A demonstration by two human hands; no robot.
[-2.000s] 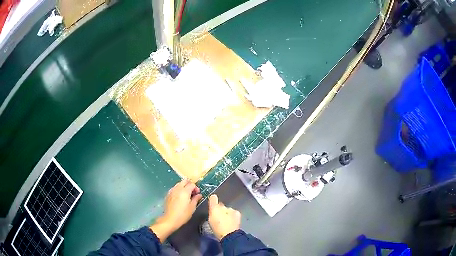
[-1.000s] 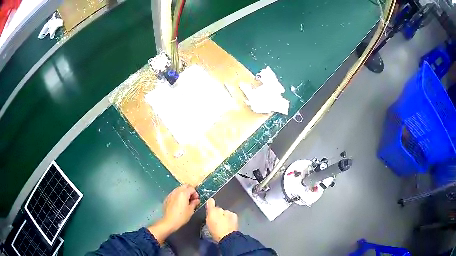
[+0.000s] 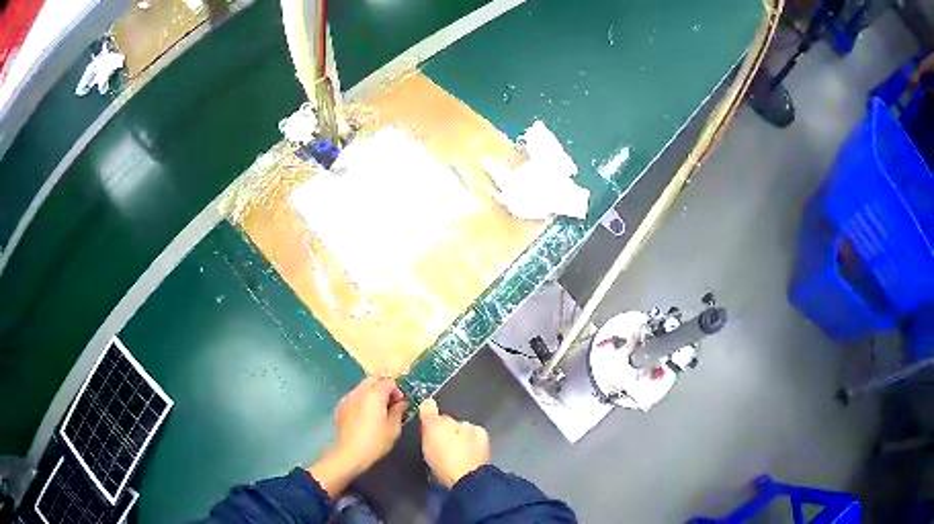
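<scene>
My left hand point(image 3: 367, 422) is bare and rests at the bench's front edge by the near corner of the tan cardboard base point(image 3: 384, 353), with its fingers bent together. My right hand point(image 3: 453, 442) is beside it, just off the edge, fingers curled and thumb against the edge. I cannot tell whether either hand pinches something small. A bright white paper sheet point(image 3: 384, 210) lies on the cardboard. The silver and blue dispensing head point(image 3: 324, 151) is at its far left corner. Crumpled white tissue point(image 3: 541, 179) lies on the right.
Two small solar panels point(image 3: 116, 418) overlap on the green bench at lower left. A cream dispenser hose point(image 3: 655, 215) arcs down to a round silver glue pump point(image 3: 633, 358) on the floor. Blue crates point(image 3: 876, 220) stand at right. A blue stool point(image 3: 783, 504) shows at the bottom right.
The camera view has shifted slightly, so the bench things sit a little differently in the picture. Both hands stay at the bench edge in nearly the same pose.
</scene>
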